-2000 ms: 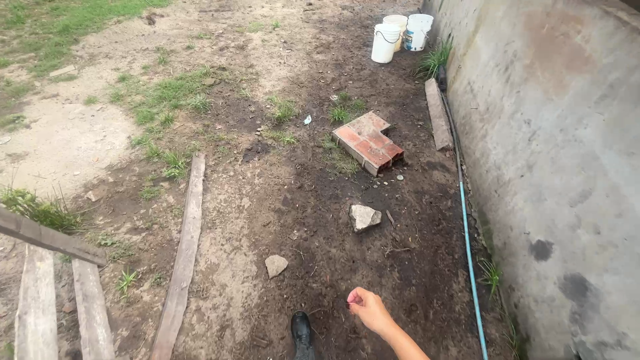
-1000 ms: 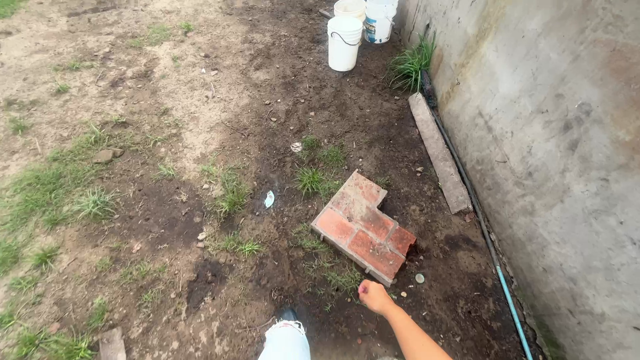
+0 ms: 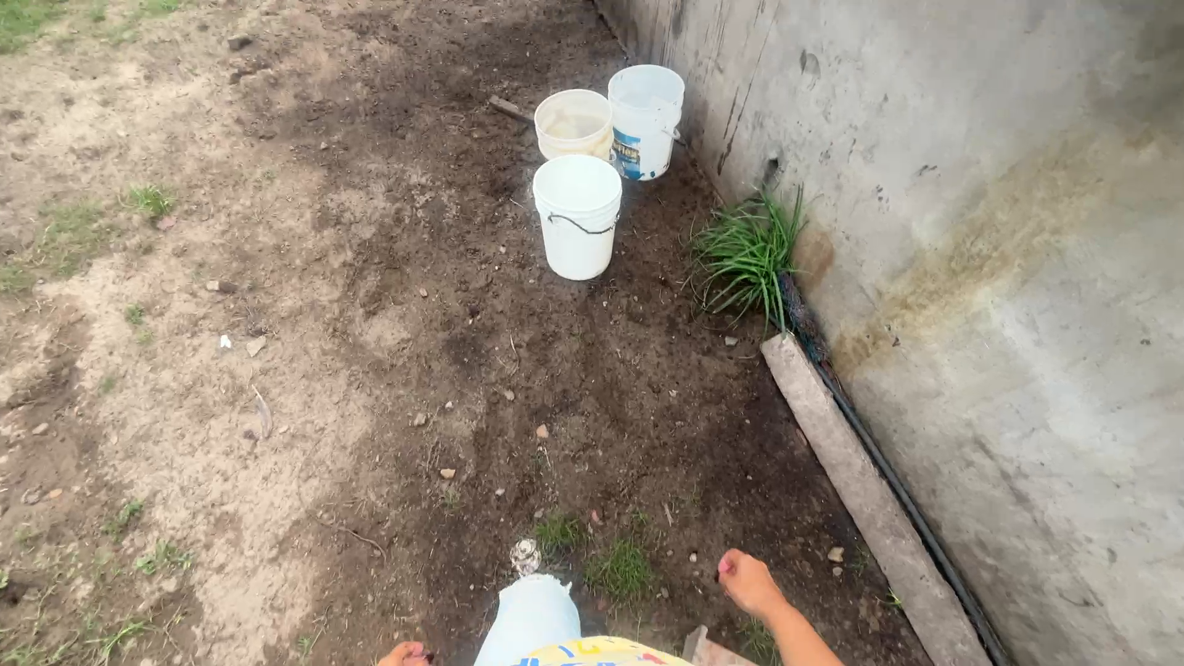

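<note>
My right hand [image 3: 749, 581] hangs low at the bottom right of centre, fingers curled; a small pinkish bit shows at the fingertips, too small to tell what it is. At the bottom edge, left of my pale trouser leg [image 3: 532, 618], part of my left hand [image 3: 404, 654] shows, its fingers mostly cut off. Ahead stands a white plastic bucket [image 3: 578, 222] with a dark handle. Behind it are a cream-coloured plastic bucket [image 3: 573, 125] and a white bucket with a blue label [image 3: 646, 120]. Neither hand touches a bucket.
A grey concrete wall [image 3: 1008, 277] runs along the right. At its foot lie a long concrete slab [image 3: 860, 499], a dark hose [image 3: 911, 509] and a grass clump [image 3: 751, 254]. A brick block's corner [image 3: 712, 650] shows at the bottom. Small stones dot the soil.
The view has moved forward, so the buckets appear much nearer and the brick block has slid to the bottom edge. Part of my left hand has come into view.
</note>
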